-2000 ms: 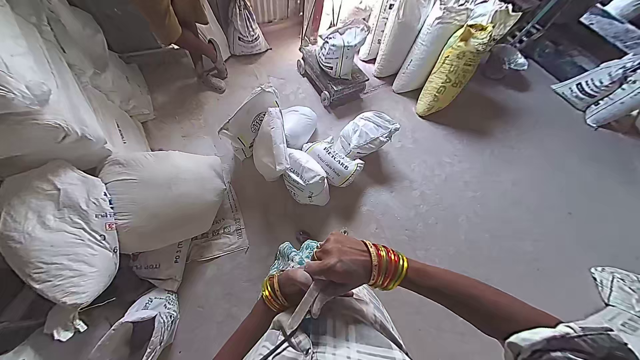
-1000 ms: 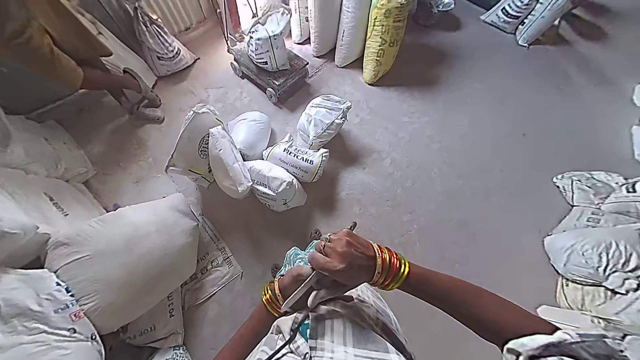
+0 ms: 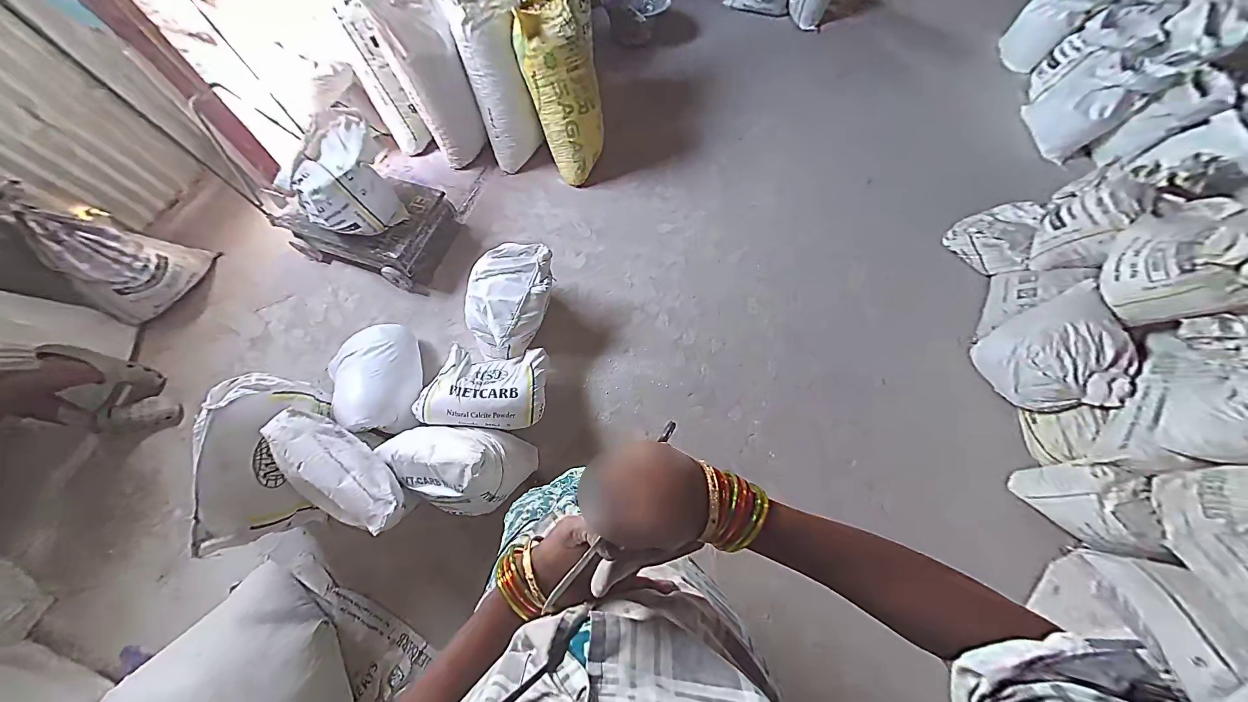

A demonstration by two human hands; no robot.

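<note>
My left hand [image 3: 573, 564] and my right hand [image 3: 648, 502] are close together at my waist, over the front of a checked shirt [image 3: 673, 634]. Bangles circle both wrists. A blur covers most of the right hand, so its fingers are hard to make out. A thin dark cord [image 3: 546, 663] runs up the shirt towards the hands, and a pale strip [image 3: 575, 575] lies at the left hand. A dark tip [image 3: 667, 431] sticks out beyond the right hand; what it belongs to cannot be told. Teal patterned cloth [image 3: 538, 505] shows beside the left hand.
Several filled white sacks [image 3: 458, 468] lie ahead on the left. A wheeled platform [image 3: 419, 229] carries one sack. Tall sacks, one yellow [image 3: 561, 93], stand at the back. Sacks are piled along the right [image 3: 1063, 361]. A person's foot [image 3: 141, 409] shows at the left edge.
The view has turned to the right, bringing in the right-hand pile of sacks. Both hands stay together at my waist.
</note>
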